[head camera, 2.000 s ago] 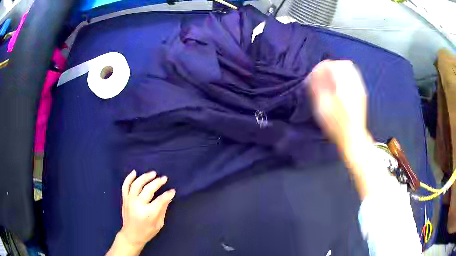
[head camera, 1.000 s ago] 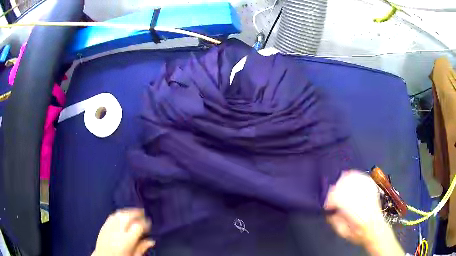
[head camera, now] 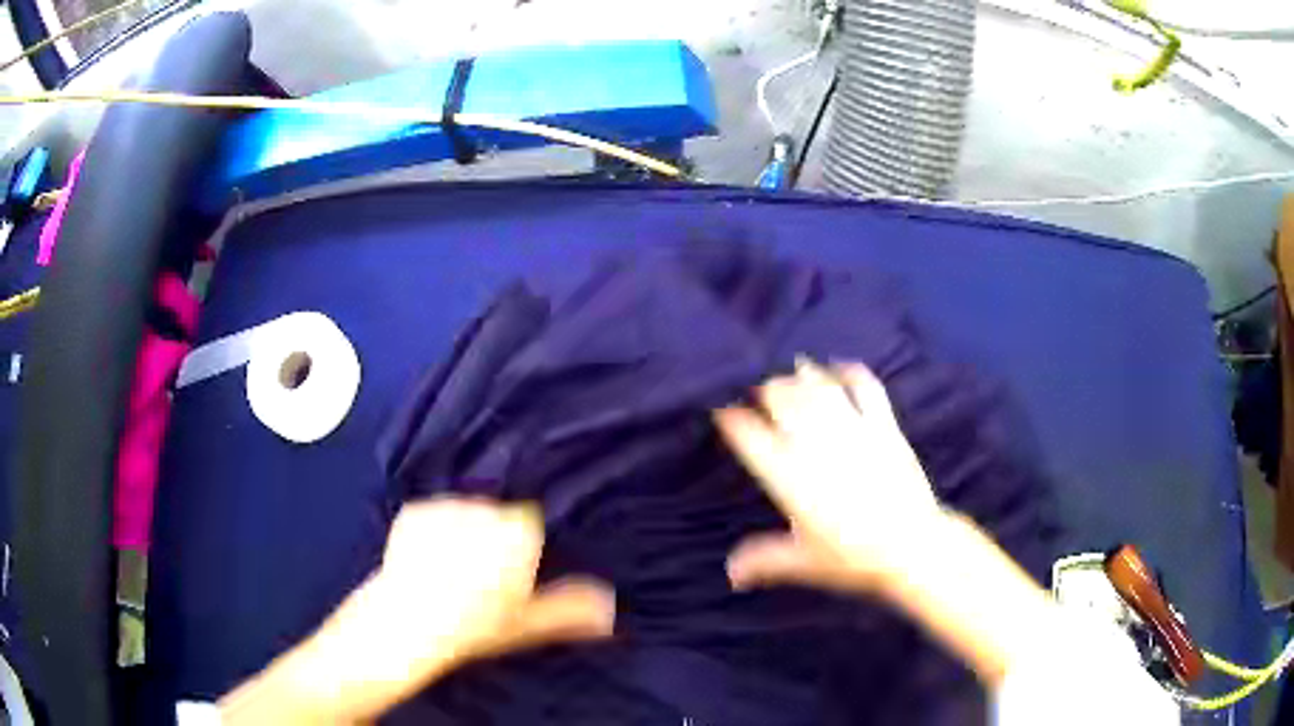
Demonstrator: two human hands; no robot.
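A dark navy-purple garment piece point(head camera: 625, 355) lies bunched in many folds on the blue padded table point(head camera: 1050, 298). My left hand point(head camera: 468, 582) is on the cloth at its lower left, blurred, thumb pointing right; its fingertips are not clear, so I cannot tell if it grips cloth. My right hand point(head camera: 823, 468) lies over the middle of the cloth with fingers apart, palm down and slightly blurred. The steam iron's brown handle point(head camera: 1152, 610) shows at the right, its body partly hidden by my right forearm.
A white tape roll point(head camera: 302, 376) with a loose strip lies at the table's left. A dark padded arm point(head camera: 107, 383) and pink cloth point(head camera: 146, 426) are beyond the left edge. A blue bar point(head camera: 568, 107) and grey corrugated duct point(head camera: 901, 99) stand behind. Yellow hoses run from the iron.
Both hands have moved up and inward over the cloth. The cloth has been pulled nearer and is more bunched. The white patch on it no longer shows.
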